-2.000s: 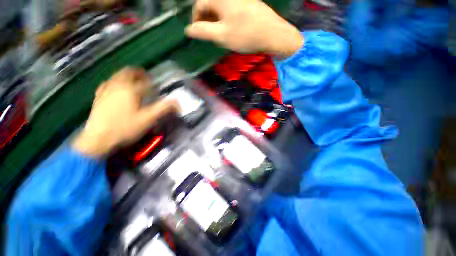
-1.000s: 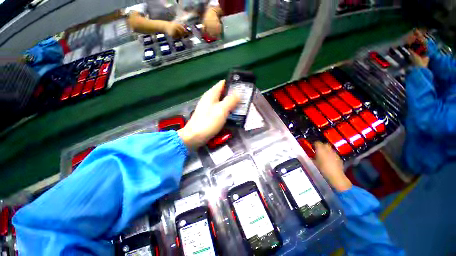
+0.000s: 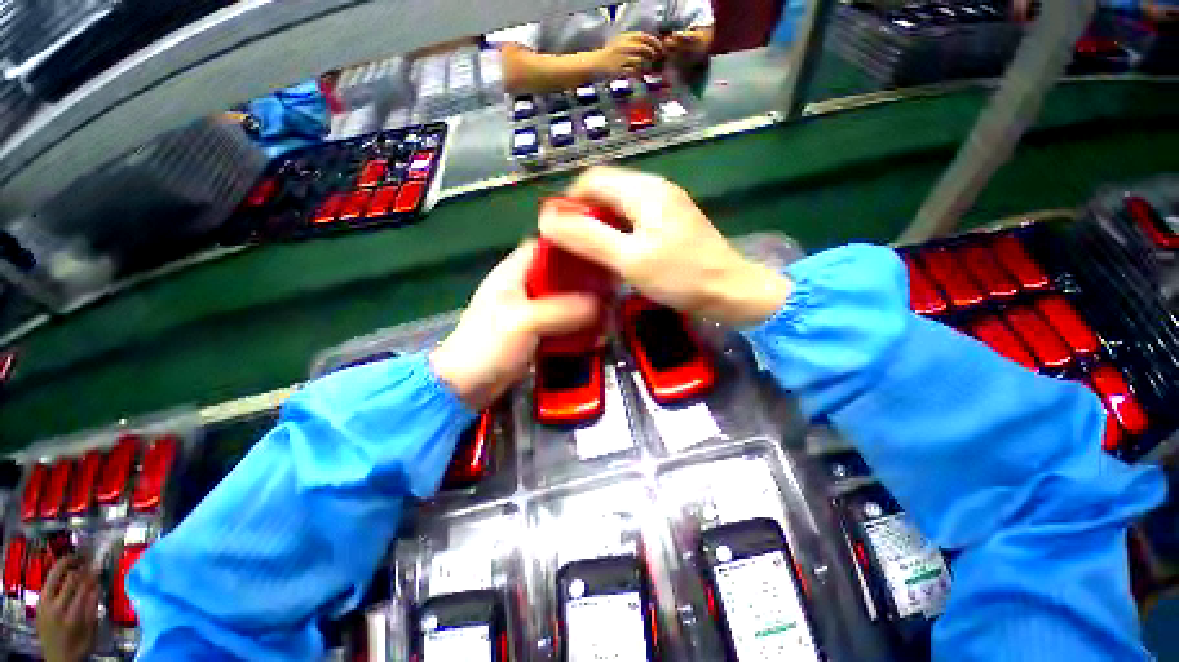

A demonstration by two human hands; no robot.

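My left hand (image 3: 498, 330) and my right hand (image 3: 659, 246) meet above the back row of the clear phone tray (image 3: 517, 498). Between them they hold a phone with a red back cover (image 3: 561, 269), red side showing. Its far side is hidden. Below my hands, two red-rimmed phones with dark screens lie in the back row, one of them this finished handset (image 3: 671, 352). The front row holds several black phones with white labels, such as this phone without cover (image 3: 760, 595). A red edge shows beside my left sleeve.
A black cover tray (image 3: 1034, 304) with red covers lies at right. Another tray (image 3: 101, 479) of red pieces is at left, with another person's hand (image 3: 69, 608). Across the green belt (image 3: 478, 226), a person works over a phone tray (image 3: 597, 127).
My right hand has come from the cover tray to my left hand. The black phone my left hand held now shows a red back. The view has turned rightward-placed things further right.
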